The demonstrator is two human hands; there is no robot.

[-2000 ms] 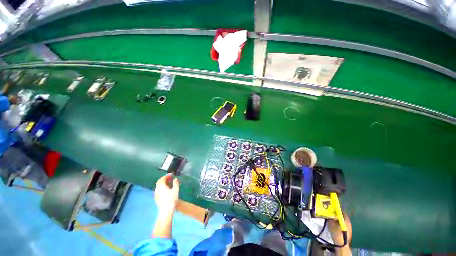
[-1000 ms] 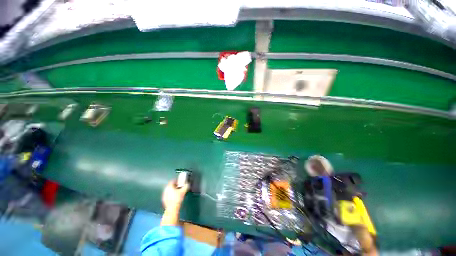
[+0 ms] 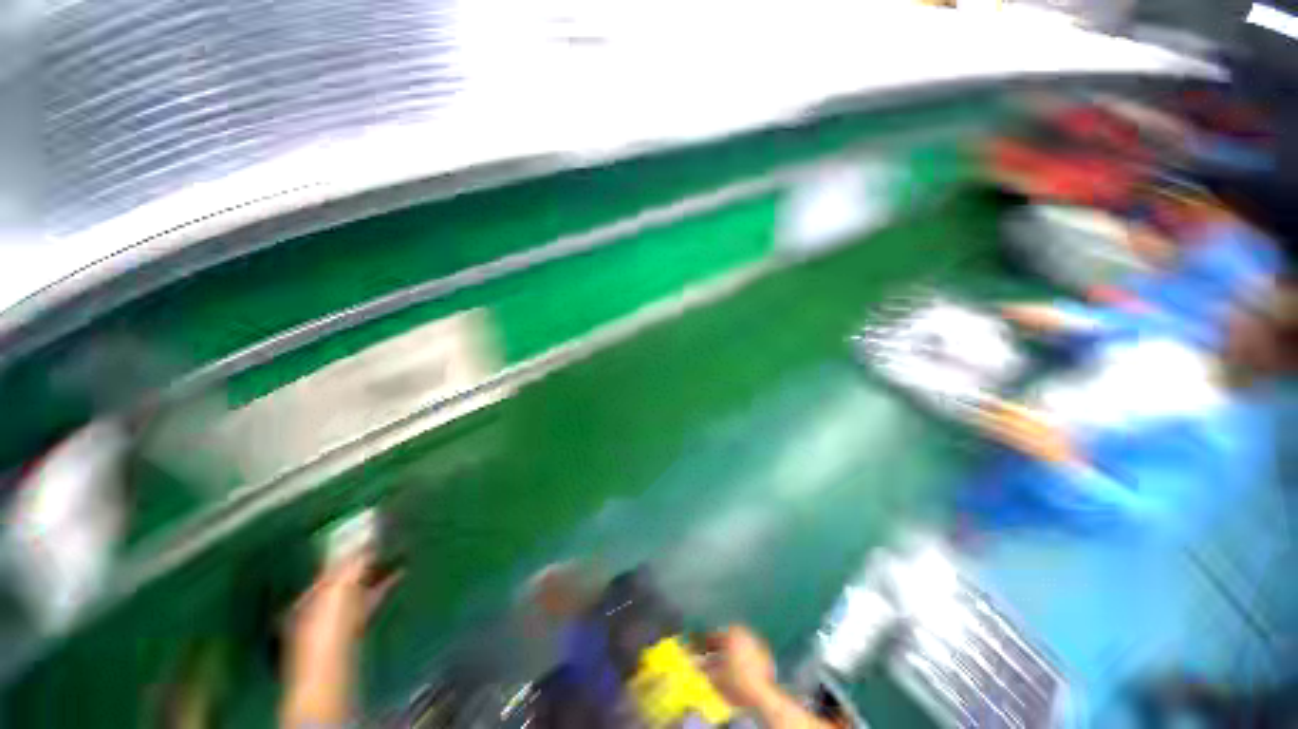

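Note:
The view is strongly blurred. My left hand (image 3: pixel 325 641) is at the lower left, its fingers closed on a small pale object (image 3: pixel 352 534), apparently the solder wire spool, above the green mat. My right hand (image 3: pixel 747 669) is at the bottom centre, beside the yellow part (image 3: pixel 675 681) of the blue and black soldering station (image 3: pixel 626 612). Blur hides whether its fingers grip anything. A brownish round pot or tape roll (image 3: pixel 562 588) shows left of the station. Only dark, blurred traces of the tray and cables show at the bottom edge.
The green bench (image 3: pixel 626 413) runs toward the upper right. A person in a blue smock (image 3: pixel 1210 442) sits at the right, hands by a shiny clear bundle (image 3: pixel 940 349). A silvery tray-like stack (image 3: pixel 947 627) lies at the lower right. A white cloth (image 3: pixel 71 520) hangs at the far left.
The view has swung to the right, bringing in the seated person and silvery stack. My left hand now appears farther left and near the back panel, still with the small object. My right hand shows more clearly.

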